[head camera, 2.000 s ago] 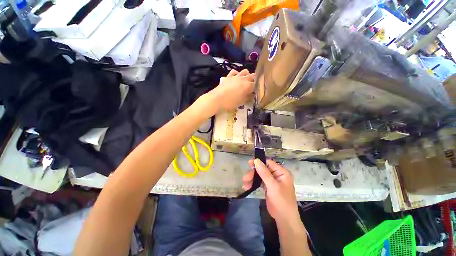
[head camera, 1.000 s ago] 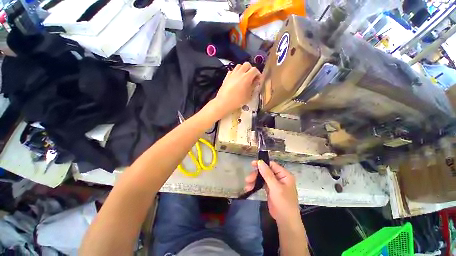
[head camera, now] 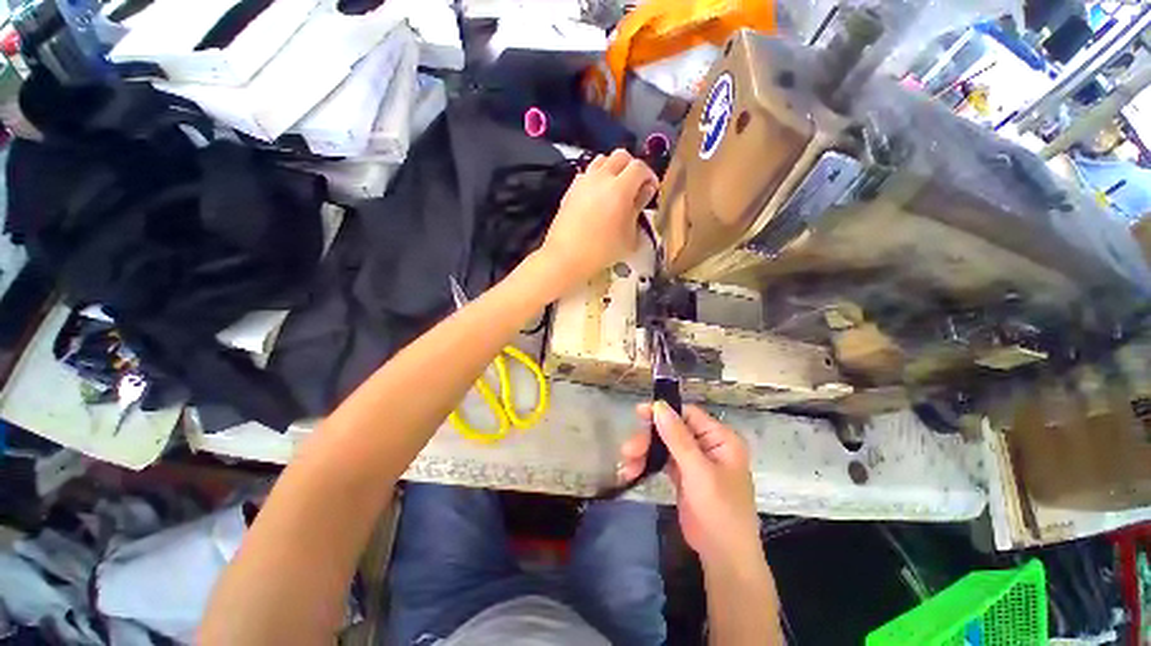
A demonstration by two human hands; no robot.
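A narrow black fabric strip (head camera: 665, 394) runs from my right hand (head camera: 704, 469) up into a small shiny folder (head camera: 660, 351) at the front of the cream machine bed (head camera: 593, 331). My right hand pinches the strip between thumb and fingers at the table's front edge. My left hand (head camera: 606, 208) is behind the needle area, beside the brown machine head (head camera: 738, 152), with its fingers closed on thin black tape (head camera: 649, 231) that comes from under the head. The needle is hidden in the dark area under the head.
Yellow-handled scissors (head camera: 506, 394) lie left of the bed. Black cloth (head camera: 177, 252) is heaped at left, with white boxes (head camera: 303, 76) behind. Pink-ringed spools (head camera: 535, 123) and an orange bag (head camera: 631, 44) are behind the bed. A green basket (head camera: 978, 612) is lower right.
Less of the strip's tail hangs below my right hand than before. My left hand has moved slightly back from where it was two seconds ago, and black tape now shows below its fingers.
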